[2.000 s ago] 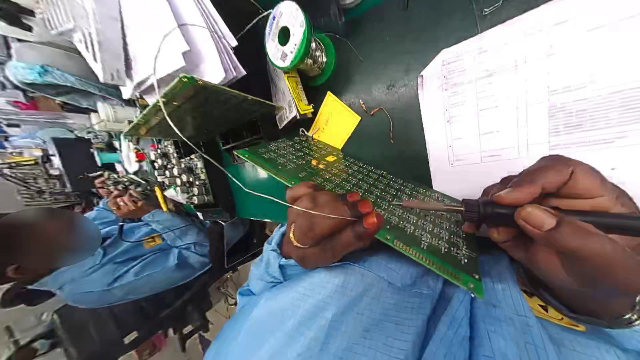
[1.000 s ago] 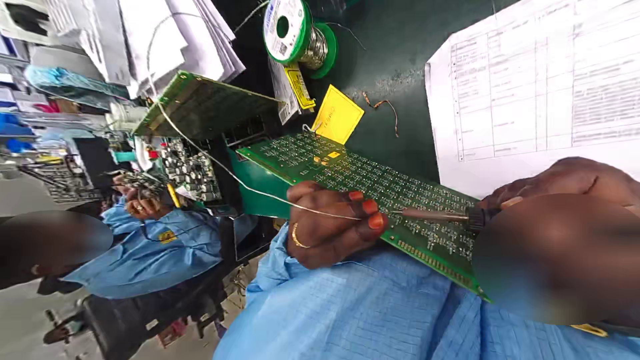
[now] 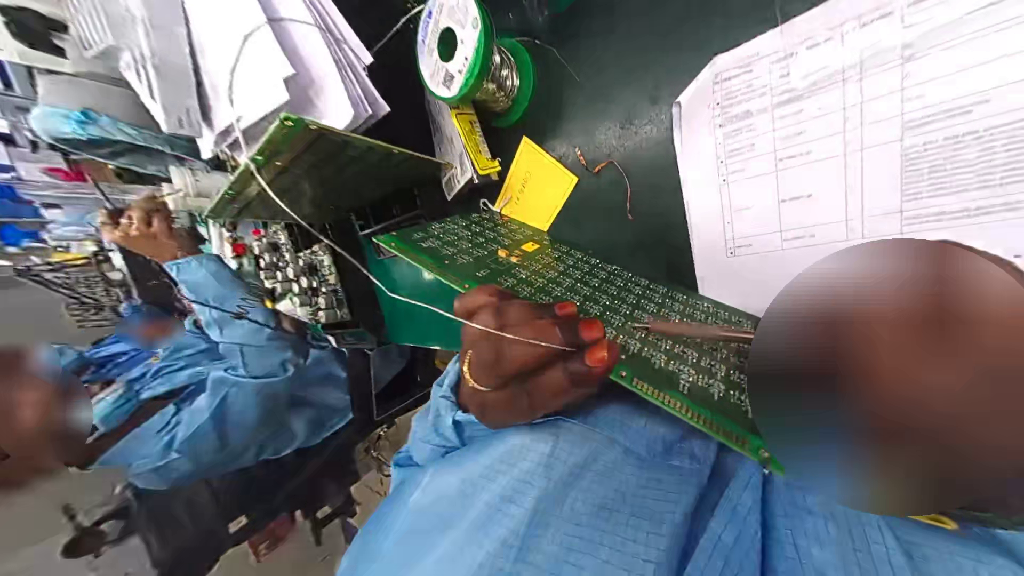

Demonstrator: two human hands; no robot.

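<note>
A green printed circuit board (image 3: pixel 560 296) with rows of small solder joints lies slanted before me. My left hand (image 3: pixel 532 352), with a ring and painted nails, is closed at its near edge and pinches a thin solder wire (image 3: pixel 352 260). That wire loops up over the papers on the left. From the right, a soldering iron's tip (image 3: pixel 696 330) points at the board, just right of my left fingertips; whether it touches cannot be told. A blurred patch hides my right hand and the iron's handle. A yellow tag (image 3: pixel 538 184) is tied at the board's far edge.
A green-flanged solder spool (image 3: pixel 500 76) stands behind the board. Printed sheets (image 3: pixel 800 160) lie at the right, a bit of copper braid (image 3: pixel 612 172) beside them. Left are a second board (image 3: pixel 328 172), stacked papers (image 3: pixel 240 72) and a populated board (image 3: pixel 296 272). A co-worker in blue (image 3: pixel 232 344) sits nearby.
The blurred patch covers my right hand, which was seen two seconds ago holding the black-handled soldering iron. The co-worker's hands have risen from the populated board. My left hand stays at the board's edge.
</note>
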